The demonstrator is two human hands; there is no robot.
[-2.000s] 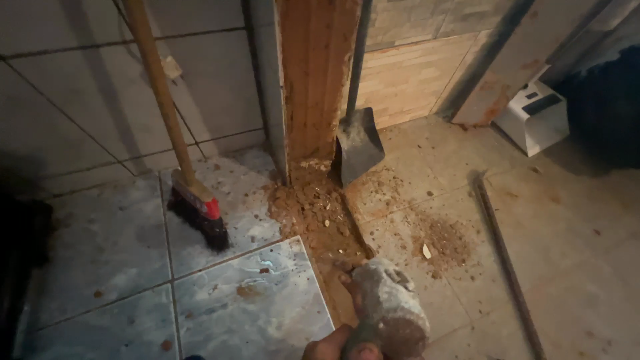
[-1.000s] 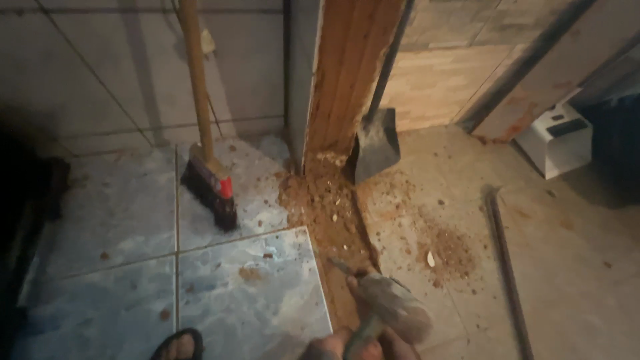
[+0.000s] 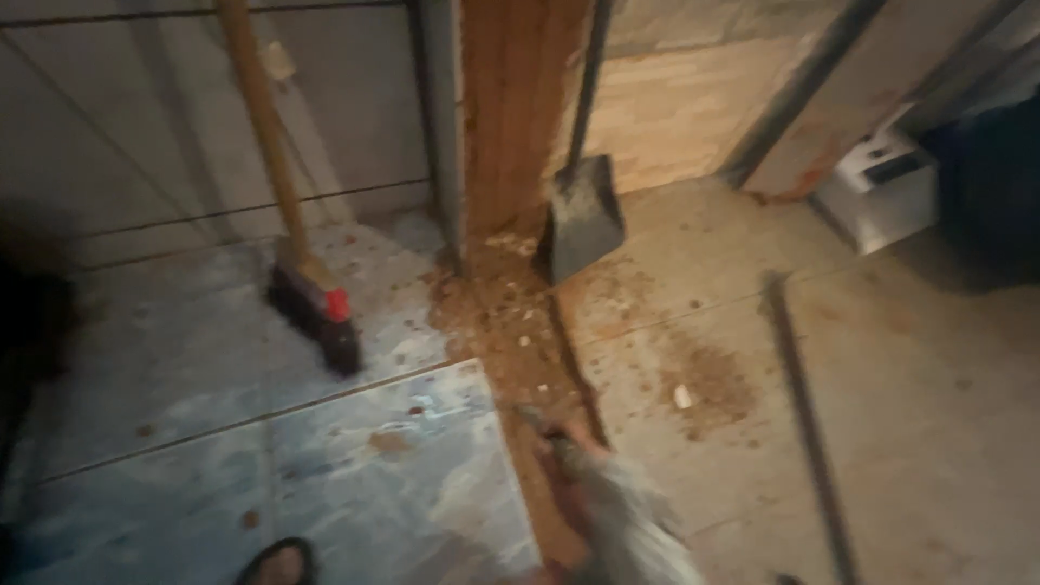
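Strong blur covers my hands at the lower middle of the head view. Reddish skin (image 3: 569, 479), one of my hands, lies beside the narrow, pointed end of a hand tool (image 3: 532, 417) over the dirt strip. I cannot tell which hand this is, or how its fingers lie. A streaked pale grey object (image 3: 638, 520), possibly a hammer head, overlaps it on the right. More skin shows at the bottom edge, mostly cut off. The dirt strip (image 3: 528, 357) holds rubble and runs from the foot of a brown doorway edge (image 3: 520, 122) past the bluish floor tile (image 3: 382, 479).
A broom (image 3: 313, 301) leans at the left. A dark metal shovel (image 3: 587, 219) stands against the doorway edge. A long bar (image 3: 808, 422) lies on the beige floor at the right, with a white box (image 3: 881, 191) behind it. A foot (image 3: 280, 565) shows at the bottom.
The pale object looks more streaked and extends farther toward the bottom edge than one second ago. The foot, absent two seconds ago, shows one second ago and now. The view has shifted somewhat.
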